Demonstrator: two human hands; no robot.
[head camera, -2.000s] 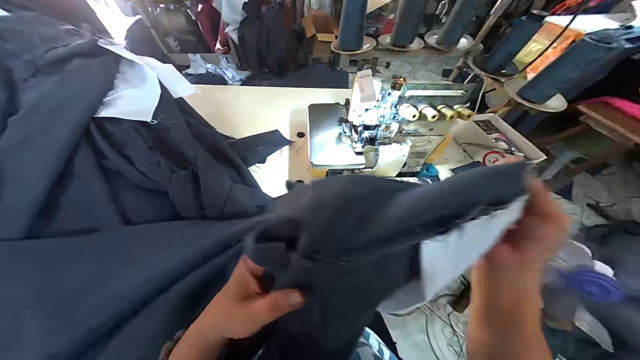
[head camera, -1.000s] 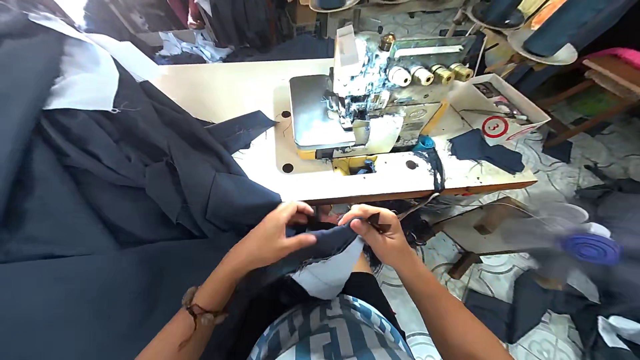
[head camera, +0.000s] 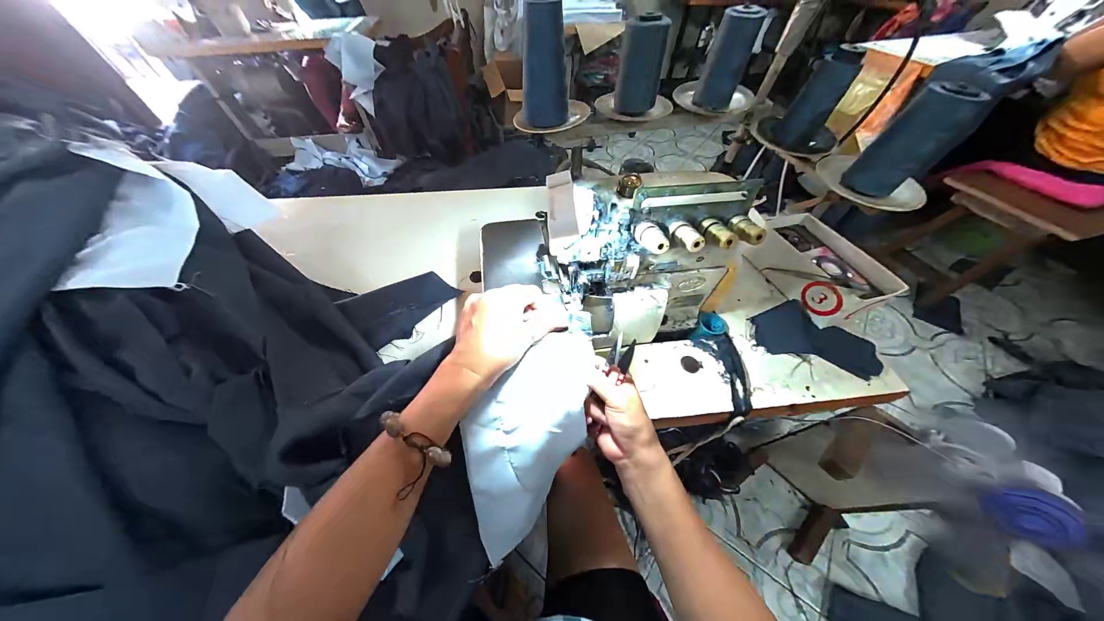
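My left hand (head camera: 504, 332) presses on the white fabric piece (head camera: 530, 423) and the dark cloth edge, right at the needle area of an overlock sewing machine (head camera: 638, 250). Small scissors (head camera: 619, 358) with dark blades pointing up are in my right hand (head camera: 619, 414), just right of the white fabric. That fabric hangs from the machine's front toward my lap. A large heap of dark navy cloth (head camera: 172, 414) with white pieces spreads over the left side and beneath my left forearm.
Thread cones (head camera: 545, 65) stand behind the machine. A white box (head camera: 849, 267) and a dark fabric scrap (head camera: 815, 339) lie on the table's right part. A blurred fan (head camera: 1031, 516) stands low at right, beside a wooden stool (head camera: 862, 466). Part of another person (head camera: 1074, 121) shows at upper right.
Both hands have moved from the table's front edge up to the machine, with the white fabric now spread below the needle area. Scissors now show in my right hand.
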